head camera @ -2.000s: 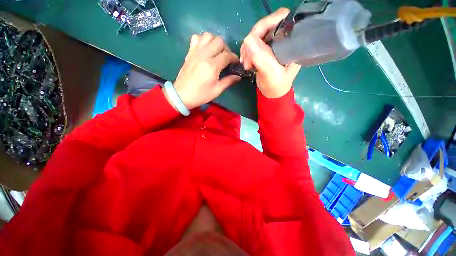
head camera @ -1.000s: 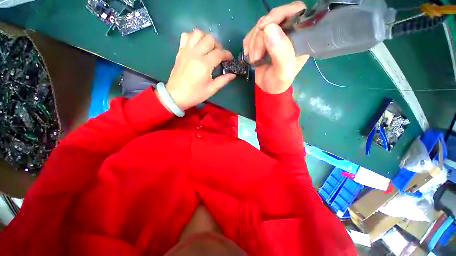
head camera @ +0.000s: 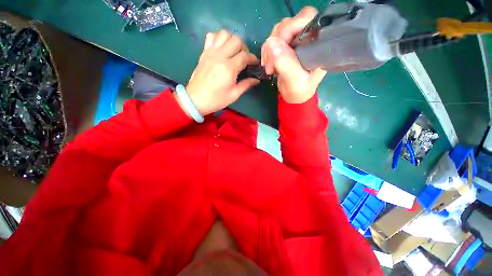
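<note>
My left hand [head camera: 222,71], with a pale band at the wrist, pinches a small dark circuit board [head camera: 253,71] between thumb and fingers just above the bench. My right hand [head camera: 291,62] is wrapped around the front of a large grey bottle-shaped electric screwdriver [head camera: 345,40], which lies nearly level and points left toward the board. The tool's nose is hidden by my right fingers, and most of the board is covered by my left fingers. Both hands are close together at the board.
Silvery boards [head camera: 154,15] lie at the bench's upper left. A carton [head camera: 67,81] of dark boards stands at left. At right are a parts box [head camera: 423,141] with blue-handled pliers [head camera: 403,153], and blue trays [head camera: 362,206] below the green bench [head camera: 356,129]. The tool cord [head camera: 423,42] runs right.
Since one second ago, the screwdriver and my right hand have shifted slightly left and closed in on the board. The board is now more covered by my fingers.
</note>
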